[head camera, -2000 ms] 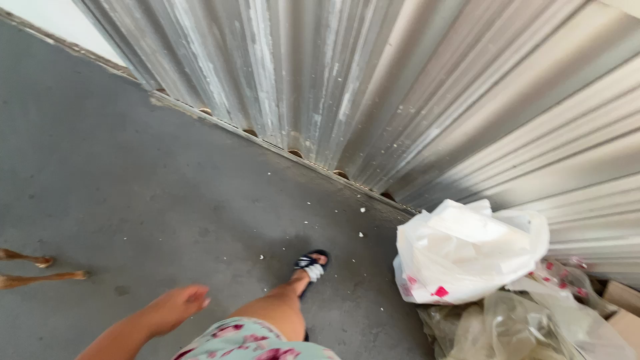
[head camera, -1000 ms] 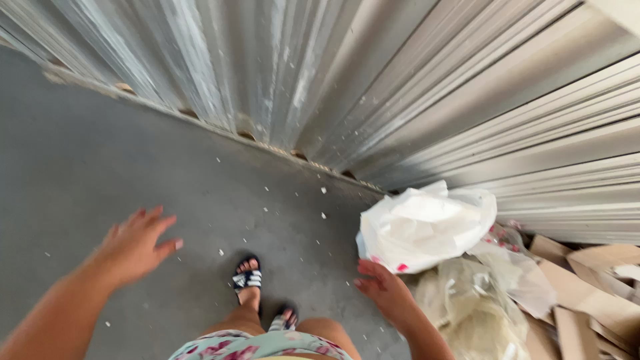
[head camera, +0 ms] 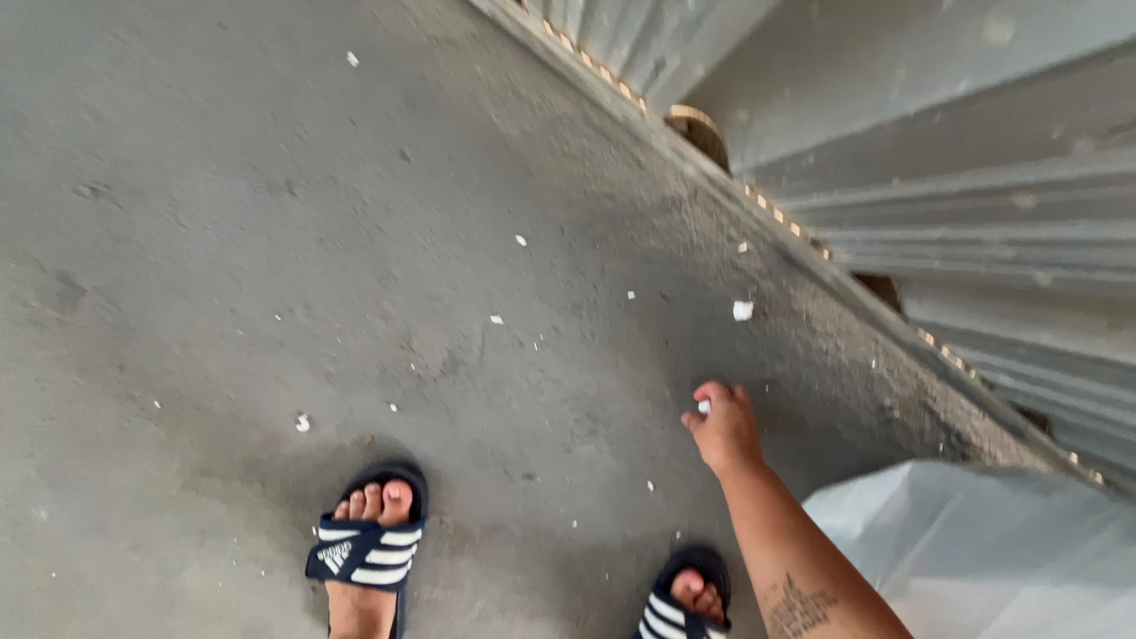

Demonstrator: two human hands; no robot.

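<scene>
My right hand [head camera: 726,426] reaches down near the grey concrete floor [head camera: 266,222], right of centre. A small white piece [head camera: 705,406] shows at its fingertips, between thumb and forefinger; whether it is gripped or lies just beneath them cannot be told. Beyond the fingers, toward the wall, lies a larger white scrap [head camera: 743,311]. Other white bits are scattered about, one of them a curled scrap [head camera: 303,423] above the left sandal. My left hand is out of the frame.
A corrugated metal wall [head camera: 887,133] with a low base edge runs diagonally along the right. A white plastic bag [head camera: 985,541] stands at the lower right beside my forearm. My striped slide sandals [head camera: 382,555] are at the bottom.
My right hand has moved down near the floor, away from beside the bag. My left hand has left the view. The view is now much closer to the floor.
</scene>
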